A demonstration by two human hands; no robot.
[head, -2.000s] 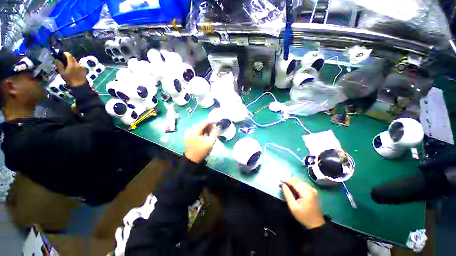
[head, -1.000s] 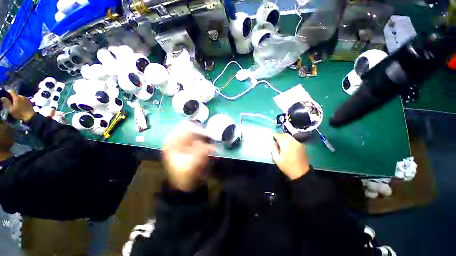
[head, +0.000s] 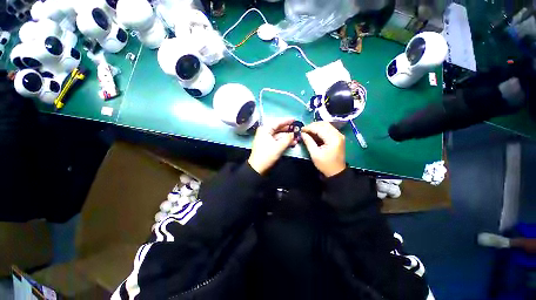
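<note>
My left hand point(head: 270, 145) and my right hand point(head: 326, 147) meet over the bench's front edge. My left hand holds a small dark round part point(head: 297, 127) with a pale centre, and my right fingertips touch its right side. A white camera point(head: 235, 104) stands just left of my hands, with a white cable point(head: 276, 91) running from beside it to the right. An open camera housing point(head: 344, 101) with a black dome and wires showing lies behind my right hand. A small blue and white pen-like tool point(head: 359, 135) lies just right of my right hand.
More white cameras point(head: 189, 67) stand at the left, near a yellow-handled tool point(head: 69, 89). A pan-tilt camera point(head: 417, 57) stands at the right. A black electric screwdriver point(head: 423, 120) hangs over the right side. A clear bag point(head: 317, 20) lies at the back. Cartons point(head: 126, 193) are below the bench.
My hands were apart and have come together at the small dark part. The view has tilted down, and the neighbouring worker's face and raised hand have left it.
</note>
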